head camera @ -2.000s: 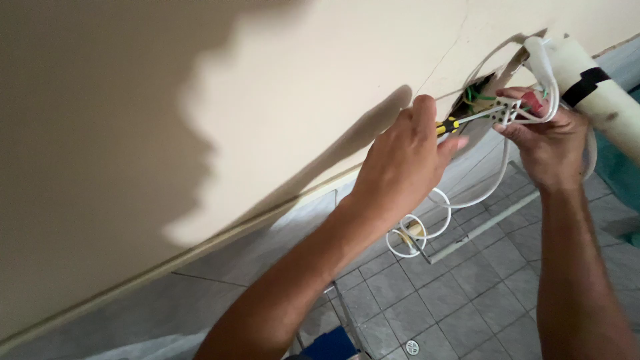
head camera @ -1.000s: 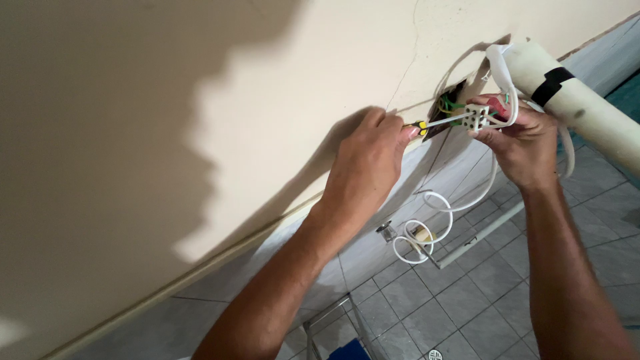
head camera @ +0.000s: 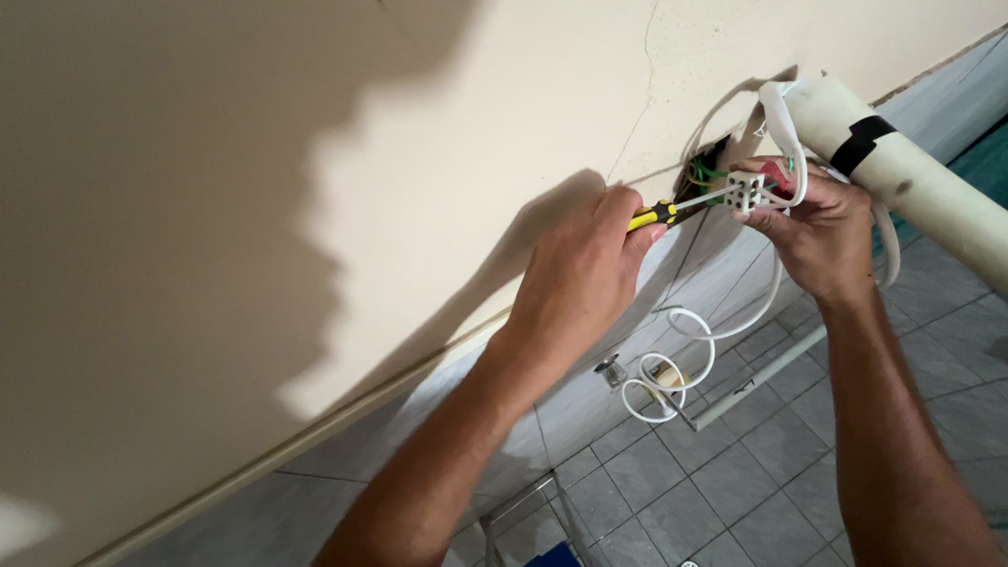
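My left hand (head camera: pixel 587 260) grips the yellow and black handle of a screwdriver (head camera: pixel 653 215), its shaft pointing right. The tip meets a white terminal block (head camera: pixel 743 192) with several round holes, though the exact contact is too small to tell. My right hand (head camera: pixel 827 228) pinches that block between thumb and fingers. Something red (head camera: pixel 776 178) lies against the block, under the right fingers. Green and yellow wires (head camera: pixel 703 173) run from an opening in the wall beside the block. A white cable (head camera: pixel 802 169) loops down to the block's right side.
A thick pale pipe (head camera: pixel 921 169) with black tape (head camera: pixel 862 144) slants past my right hand. Coiled white tubing (head camera: pixel 693 346) hangs below, near a metal wall fitting (head camera: pixel 611 372) and a thin pale bar (head camera: pixel 760 378). Lower down are a metal frame (head camera: pixel 520 504) and a blue object (head camera: pixel 554 557) above grey floor tiles.
The screwdriver stays in my left hand with its shaft toward the terminal block, and my right hand keeps its hold. The view has shifted somewhat.
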